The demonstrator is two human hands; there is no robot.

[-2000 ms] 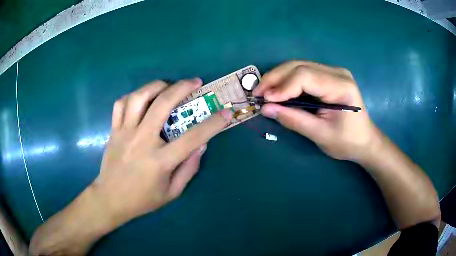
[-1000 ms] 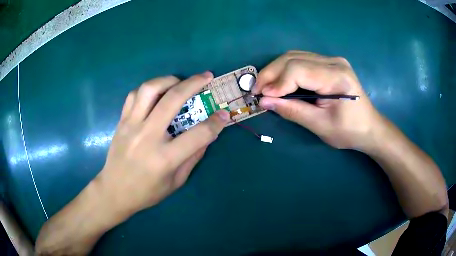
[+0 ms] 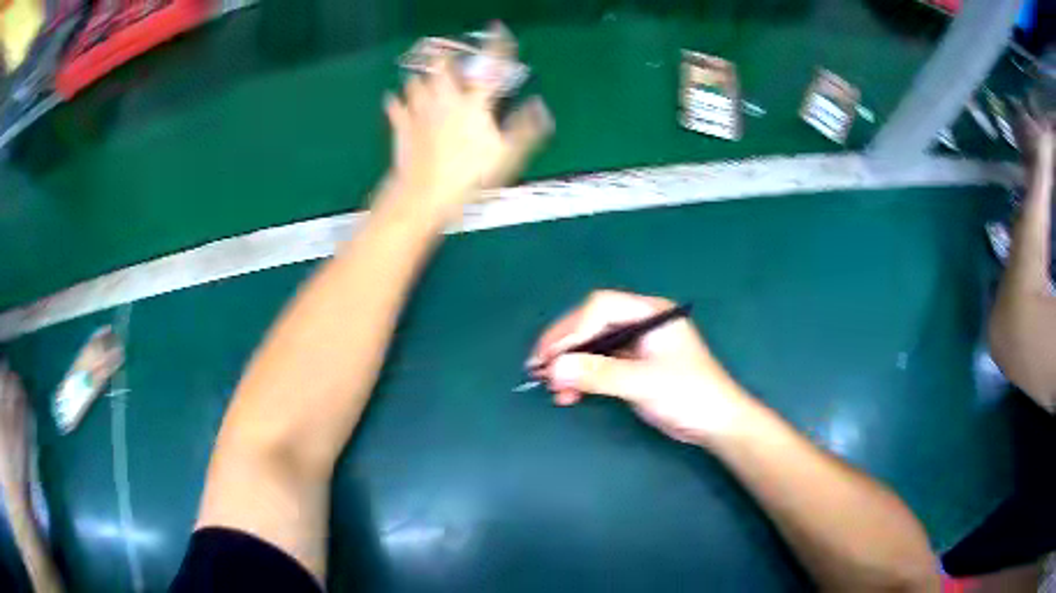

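My left hand [image 3: 449, 137] is stretched out over the green surface beyond the pale strip. It is blurred, with thumb and fingers spread. Pale electronic units [image 3: 496, 67] lie at or under its fingertips, too blurred to tell whether any is gripped. My right hand [image 3: 631, 361] is near the middle of the near green surface, holding black tweezers [image 3: 631, 329] like a pen, metal tip pointing left. The tip touches no unit that I can see.
Two units [image 3: 710, 97] [image 3: 830, 107] lie singly beyond the pale strip [image 3: 672, 183]. Another unit [image 3: 89, 378] lies at the near left. A red bin [image 3: 125, 42] is at the upper left. Other people's arms [image 3: 1031, 272] [image 3: 16, 463] show at both side edges.
My left hand has moved from the near area to beyond the strip. My right hand is lower and further left, still with the tweezers. The view has shifted, showing more of the far area.
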